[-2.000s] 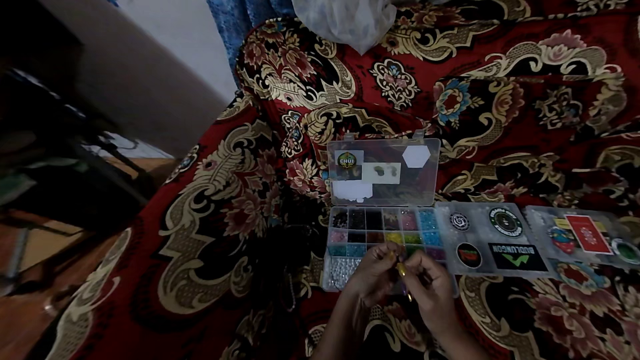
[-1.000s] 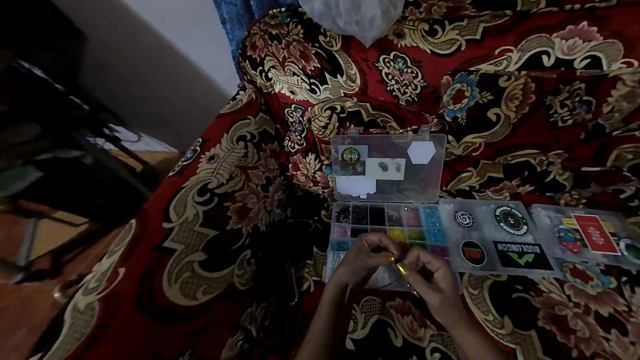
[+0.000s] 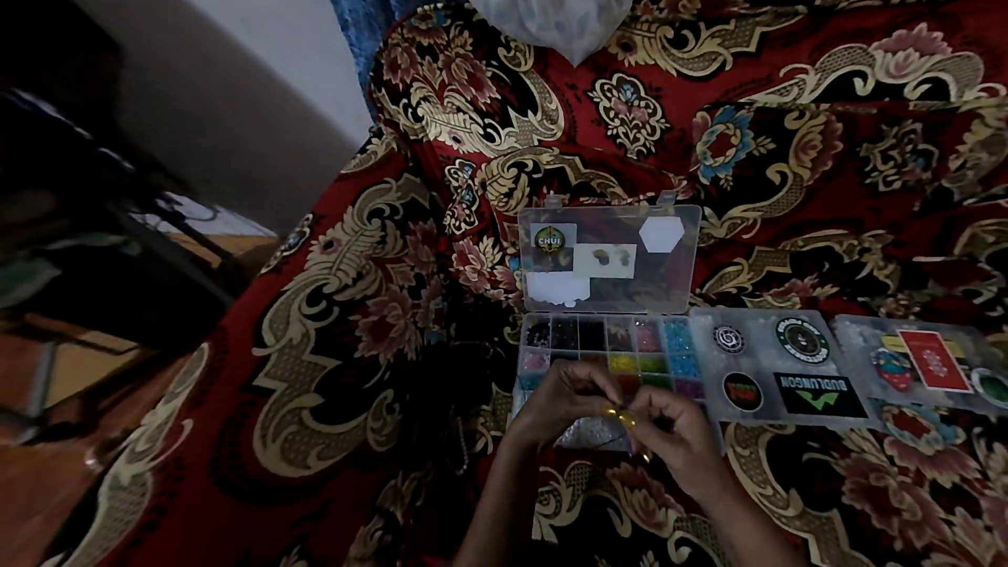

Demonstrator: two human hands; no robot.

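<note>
My left hand (image 3: 563,402) and my right hand (image 3: 673,425) meet fingertip to fingertip over the front of an open plastic bead organizer (image 3: 592,332). Between them is a small shiny gold-coloured piece (image 3: 624,417) on what looks like a thin dark cord, pinched by both hands. Another small shiny bit hangs below the right fingers. Small beads in many colours fill the organizer's compartments, partly hidden by my hands. Its clear lid (image 3: 606,295) stands raised behind, with stickers and paper pieces on it.
Two closed plastic cases, one with round stickers (image 3: 768,370) and one with a red card (image 3: 935,360), lie to the right on the patterned sofa cover (image 3: 331,378). A beaded strand (image 3: 463,445) lies left of the organizer. A pale plastic bag (image 3: 555,24) is behind.
Both hands stay together over the organizer with the gold-coloured piece between them; the fingers have shifted slightly. The view has moved a little.
</note>
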